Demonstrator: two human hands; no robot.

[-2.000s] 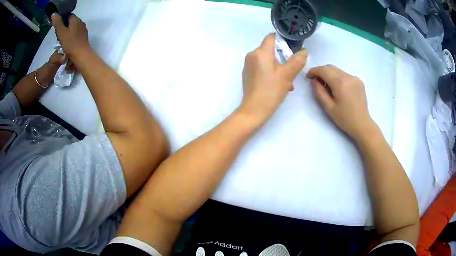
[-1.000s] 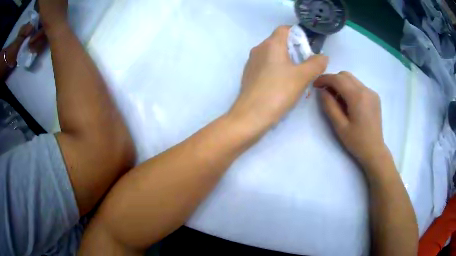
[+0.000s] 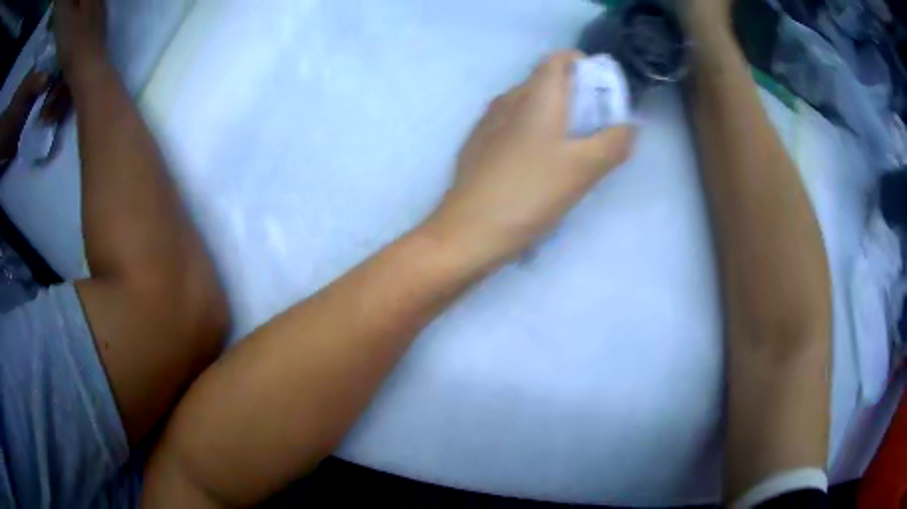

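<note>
My left hand (image 3: 542, 149) is closed around a white bag or packet (image 3: 599, 94) with faint dark print, above the white-covered table (image 3: 557, 368). A dark grey round fan head (image 3: 648, 45) is just beyond it, blurred; whether the fan's handle is inside the white piece is hidden. My right hand (image 3: 704, 12) is at the top edge, partly cut off and blurred, beside the fan head. I cannot tell if it grips anything.
A neighbour's bare arm (image 3: 134, 199) reaches over the table at the left, near another whitish piece (image 3: 45, 134). Crumpled whitish bags (image 3: 860, 109) lie along the right side. A dark green surface (image 3: 758, 45) is at the top right. Orange cloth (image 3: 887, 462) shows bottom right.
My right hand has moved up and away, from beside my left hand to the top edge. The white piece in my left hand now shows a flat, printed face. The view has shifted slightly.
</note>
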